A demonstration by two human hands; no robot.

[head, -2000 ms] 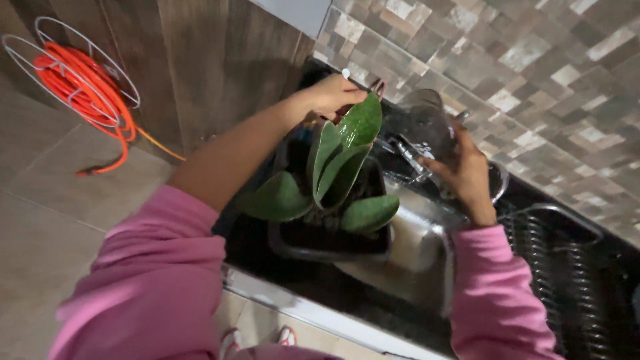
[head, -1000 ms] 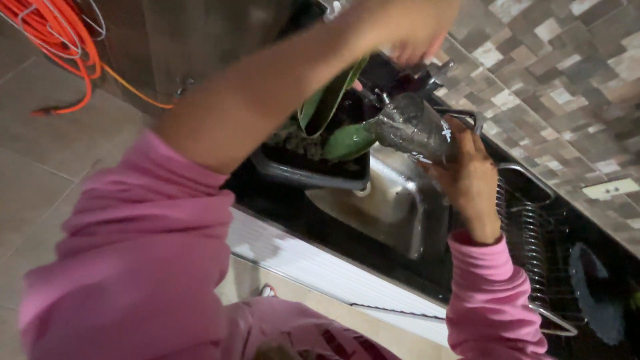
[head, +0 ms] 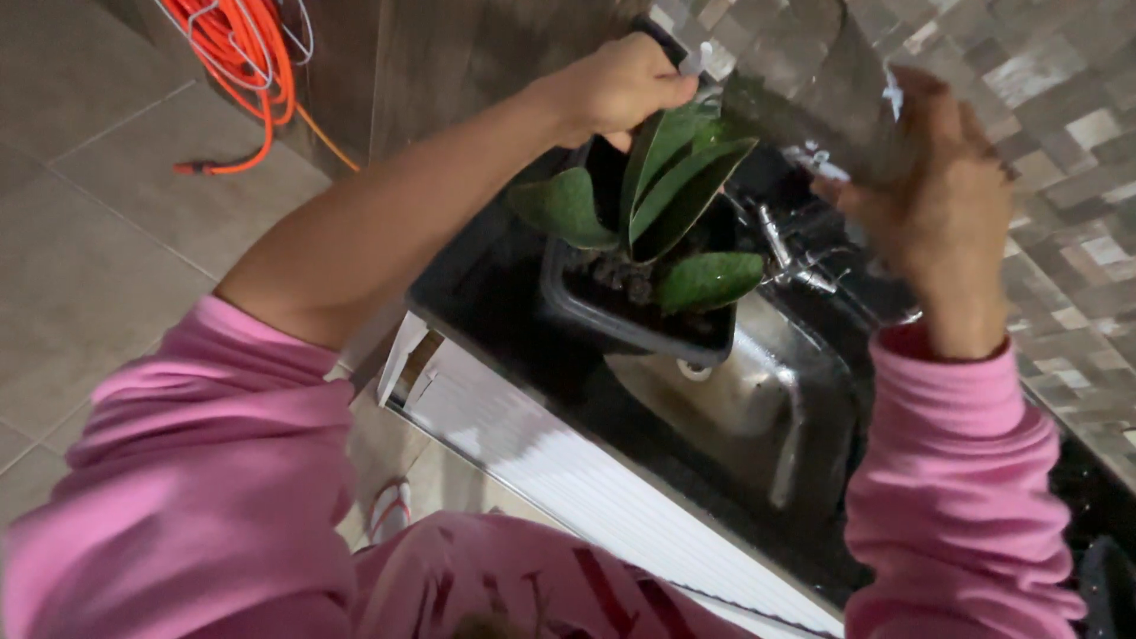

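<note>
A broad-leaved green plant (head: 670,191) grows in a dark rectangular plastic pot (head: 621,328) filled with coarse soil, which stands beside the sink and partly over its edge. Above the plant's top, my left hand (head: 635,89) has its fingers closed at a small pale piece that I cannot make out. My right hand (head: 941,204) grips a transparent container (head: 834,98) with white markings, tilted over toward the leaves. Motion blurs the container, and whether liquid leaves it cannot be told.
Below the right hand are a metal faucet (head: 781,244) and a steel sink (head: 710,399) set in a black countertop (head: 568,413). A mosaic-tiled wall (head: 1047,106) borders the right side. An orange hose (head: 240,53) hangs coiled on a wire holder at the upper left.
The right hand has raised the container from low beside the plant to above its top. My left hand, earlier over the faucet area, is back at the plant's top.
</note>
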